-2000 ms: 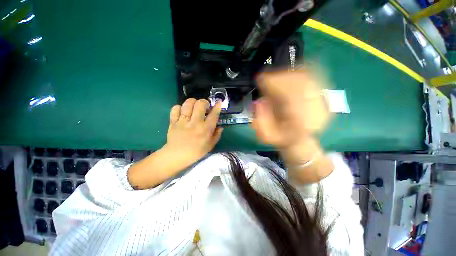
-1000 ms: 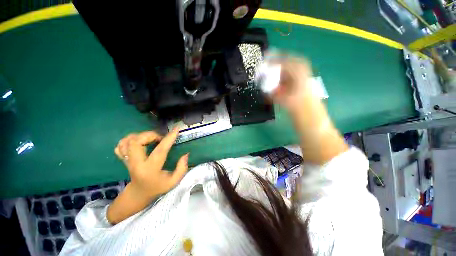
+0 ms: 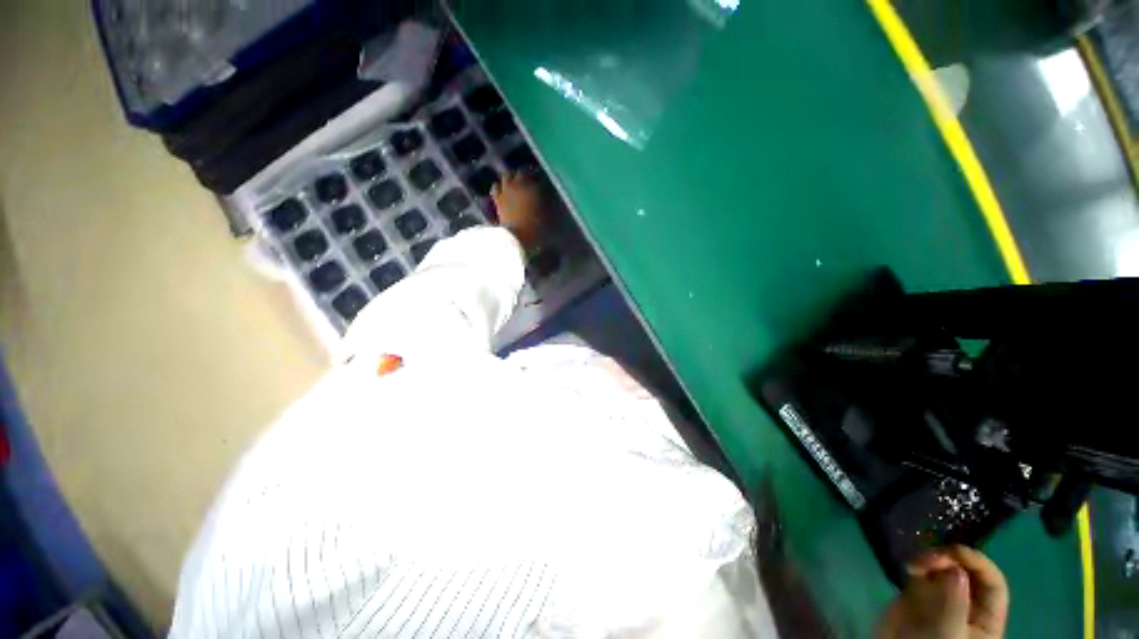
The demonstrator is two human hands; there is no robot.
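A clear blister tray (image 3: 277,245) with dark units in its pockets lies beside the bench's near edge. My left hand (image 3: 517,207) reaches over its pockets, small and dim; its fingertips are unclear and I cannot tell what it holds. The black press (image 3: 1030,362) stands on the bench at the right. The silver fixture plate (image 3: 821,454) at its base shows no workpiece that I can make out. Pale metal grains lie in the black parts tray (image 3: 918,518). My right hand (image 3: 946,587), cut off by the bottom edge, has its fingers bent together at this tray; any held part is hidden.
The green bench top (image 3: 737,225) runs diagonally, with a yellow tape line (image 3: 962,150) along its far side. A blue-rimmed crate (image 3: 140,122) and dark stacked trays are at the upper left. A clear plastic sheet (image 3: 600,106) lies on the bench.
The view has swung left, so the press now shows at the right. My left hand has left the fixture for the blister tray. My right hand has come to the parts tray's near end.
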